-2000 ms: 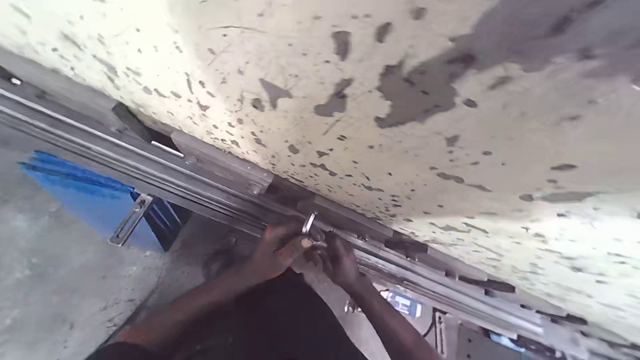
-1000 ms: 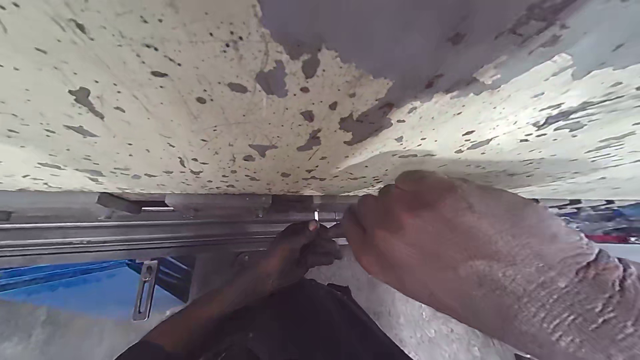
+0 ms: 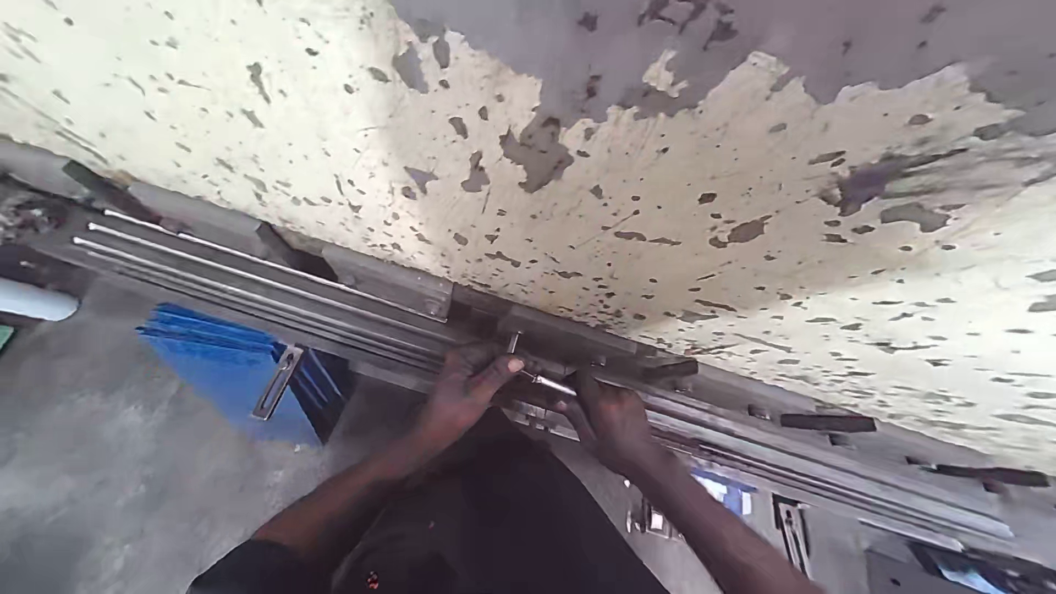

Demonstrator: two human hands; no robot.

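Note:
My left hand [image 3: 474,384] is at the grooved metal rail [image 3: 247,285], its thumb and fingers pinched beside a small upright metal pin [image 3: 514,341]. Just right of it, my right hand [image 3: 610,412] is closed around a slim shiny metal rod [image 3: 551,384], whose tip points toward my left thumb. What my left fingers press on is too small to tell. Both hands are in front of the rail, below a large cream panel with flaking paint [image 3: 462,206].
Dark blocks [image 3: 827,422] stick out along the panel's lower edge. Blue sheets [image 3: 214,363] with a slotted metal bracket [image 3: 278,382] lie at the lower left. A white pipe [image 3: 37,299] is at the far left. Another slotted bracket [image 3: 794,535] is at the lower right.
My right hand, large and close to the camera a second ago, is now lower and farther away, at the rail beside my left hand. The view has tilted.

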